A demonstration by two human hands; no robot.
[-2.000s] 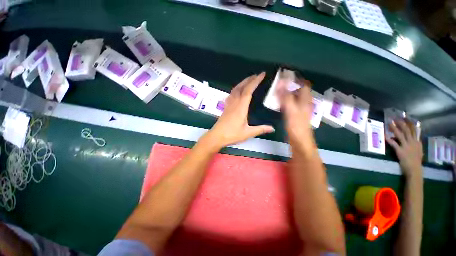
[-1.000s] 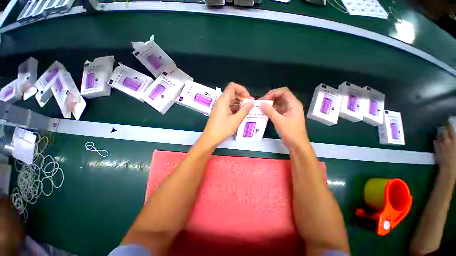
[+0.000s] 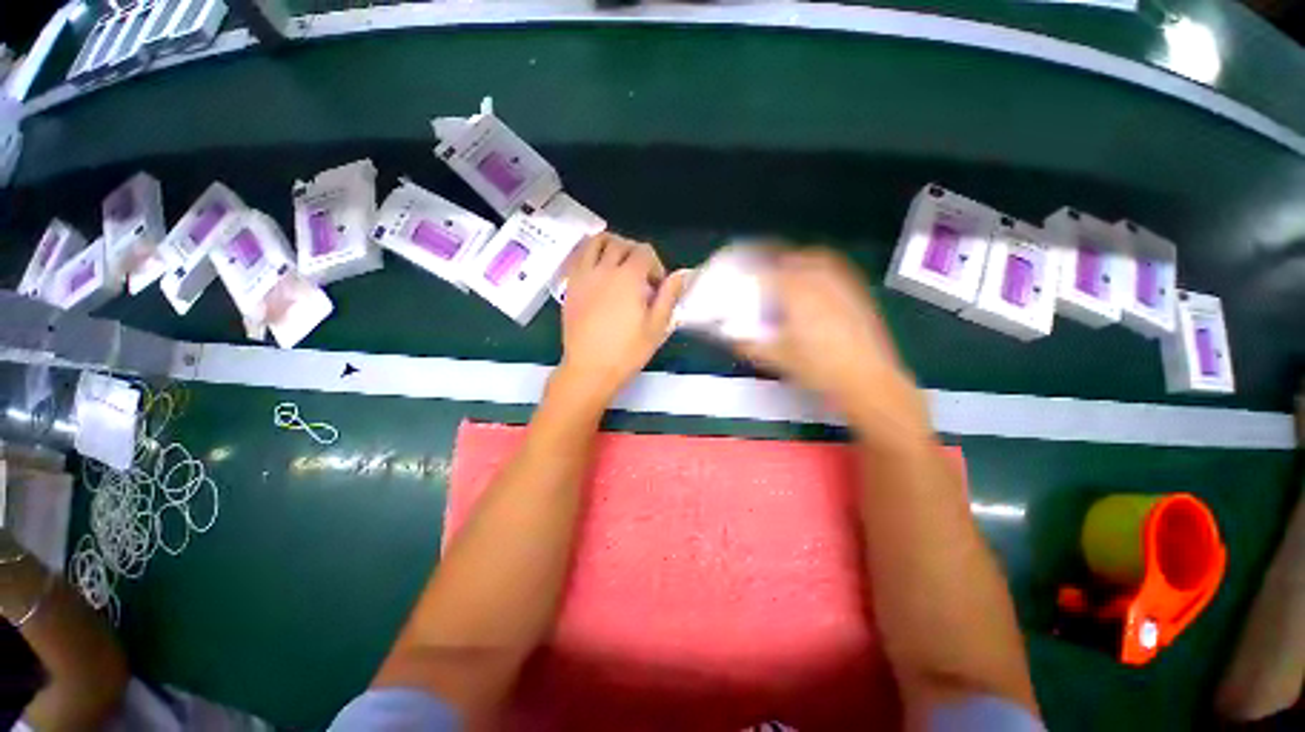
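A white retail box (image 3: 727, 293) with a purple picture, blurred by motion, is between my hands above the belt. My right hand (image 3: 823, 318), also blurred, holds it at its right side. My left hand (image 3: 616, 308) is at its left with curled fingers, the thumb near the box edge. Whether it grips anything is unclear. Just left of it, an open-flapped box (image 3: 501, 160) and a white box (image 3: 527, 258) lie close together. More boxes (image 3: 338, 222) lie further left, some with flaps out. A row of shut-looking boxes (image 3: 945, 250) stands to the right.
A pale metal rail (image 3: 472, 375) edges the green belt. A pink-red foam mat (image 3: 701, 558) is under my forearms. An orange tape dispenser (image 3: 1181, 565) is at right. Tangled pale loops (image 3: 136, 515) and a small loop (image 3: 305, 425) are at left. Other people's arms show at both edges.
The box I held upright with both hands is gone from the rail, and one more box stands at the left end of the right row. A blurred box is now between my hands.
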